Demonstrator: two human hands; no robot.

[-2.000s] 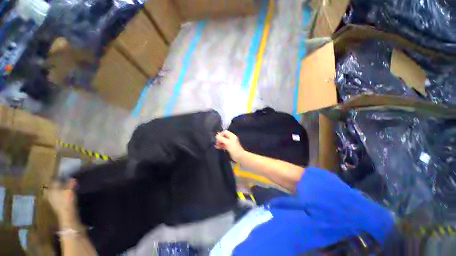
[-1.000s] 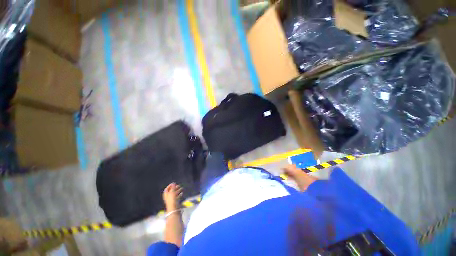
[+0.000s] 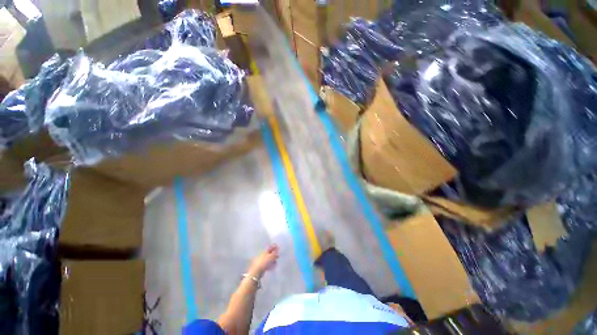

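My left hand (image 3: 264,259) is low in the middle of the view, over the grey floor. It holds nothing, its fingers look loosely apart, and it touches no carton. A small blurred skin-toned patch right of my shirt, at the lower edge, may be part of my right hand; its state is not clear. Dark blue garments under shiny clear film (image 3: 154,98) overflow a carton at the left. More film-covered garments (image 3: 491,118) bulge over open cartons at the right.
A brown carton flap (image 3: 406,141) juts out at the right, with another flap (image 3: 435,262) below it. Cartons (image 3: 101,294) stand at the lower left. A floor aisle with blue and yellow tape (image 3: 296,190) runs between the cartons. My dark-clad leg (image 3: 343,269) is on it.
The view has moved forward along the aisle and lifted. The two black garment covers on the floor have left the view. My left hand is now over bare floor; my right hand is mostly out of sight.
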